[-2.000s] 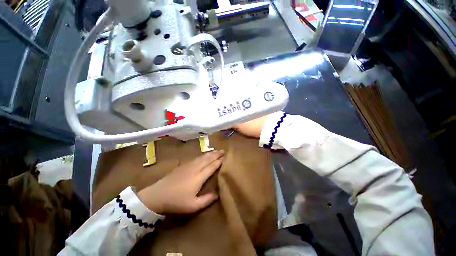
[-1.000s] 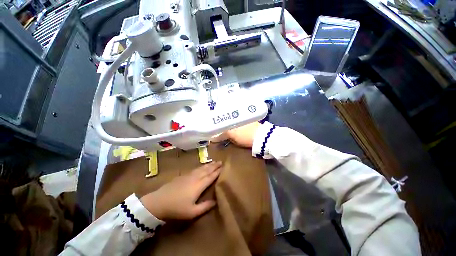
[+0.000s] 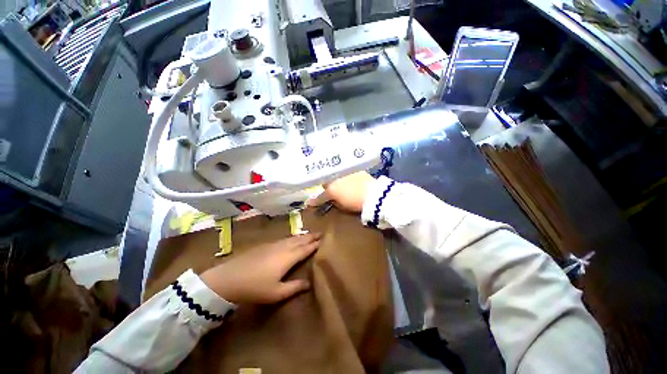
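The brown fabric piece (image 3: 292,321) lies over the table front and runs under the white machine head (image 3: 241,150), with a raised fold right of my left hand. My left hand (image 3: 259,272) lies flat on it, thumb apart, holding nothing. My right hand (image 3: 347,193) is at the fabric's back edge beside the lamp arm, with small dark-silvery thread snips (image 3: 325,207) showing under its fingers. Its fingertips are partly hidden. A black cord (image 3: 384,162) loops behind it. Two yellow clamp tabs (image 3: 224,237) reach over the fabric. A pale-yellow tab (image 3: 249,371) shows at the bottom edge.
The white lamp arm (image 3: 322,166) hangs low over the fabric's back edge. A white-framed screen (image 3: 479,69) stands behind the table at right. A tied bundle of brown pieces (image 3: 530,193) lies at right. More brown cloth (image 3: 58,314) is heaped at lower left.
My right hand has shifted slightly left along the fabric's back edge, and the black cord shows more behind it. My left hand stays flat on the fabric. The view has tilted and shifted.
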